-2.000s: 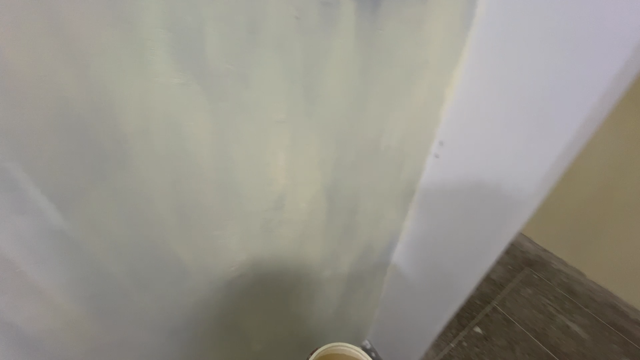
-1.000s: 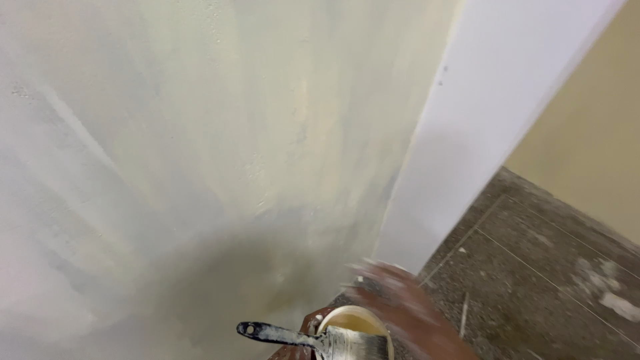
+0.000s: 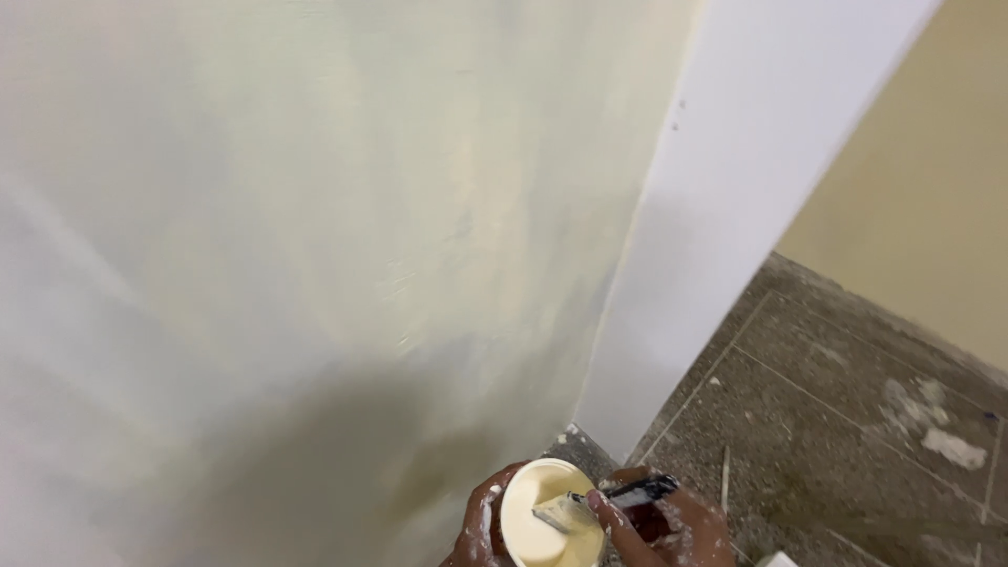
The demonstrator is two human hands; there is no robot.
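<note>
At the bottom middle, my left hand [image 3: 482, 520] is wrapped around the left side of a round tub of cream paint [image 3: 529, 524]. My right hand [image 3: 669, 520] grips the dark, paint-smeared handle of a paintbrush [image 3: 563, 512], whose bristles are inside the tub, at the paint. White and cream paint spots both hands. In front of them stands a wall with streaky pale green, grey and cream paint [image 3: 354, 236], a shadow falling on its lower part.
A plain white vertical strip [image 3: 732, 173] borders the painted wall on its right. Beyond it are a beige wall [image 3: 921, 189] and a brown tiled floor [image 3: 827, 409] with white splotches. A white object [image 3: 778, 560] shows partly at the bottom edge.
One second ago the brush lay across the tub, its handle pointing left, and my right hand was blurred beside it. Now that hand holds the brush, with the bristles in the tub.
</note>
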